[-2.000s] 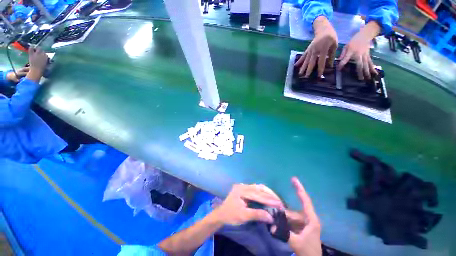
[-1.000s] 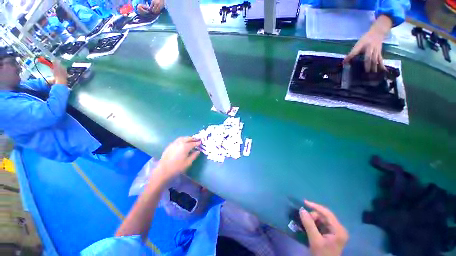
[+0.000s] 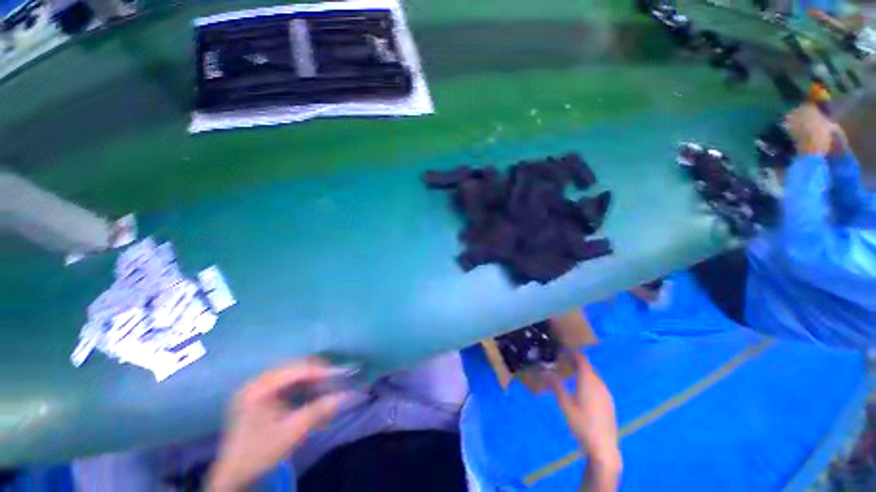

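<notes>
My left hand (image 3: 264, 418) is at the bench's near edge, its fingers closed on a small dark piece with a pale part (image 3: 334, 377); blur hides its detail. My right hand (image 3: 588, 408) is below the bench edge, over the near side of an open brown carton (image 3: 578, 329) with dark and shiny contents. Its fingers are apart, and I see nothing between them. A loose pile of white slotted plates (image 3: 158, 312) lies on the bench at left. A tangled heap of black straps (image 3: 523, 216) lies beyond the carton.
A pad with a black assembly (image 3: 303, 62) lies on the far side of the green bench (image 3: 317, 259). A pale post (image 3: 48, 213) slants in at left. Black bracket parts (image 3: 725, 187) and a person in blue (image 3: 816, 259) are at right.
The view has swung right. My left hand has left the white plates and now holds a small piece at the bench edge. My right hand has moved from above the bench down to the carton.
</notes>
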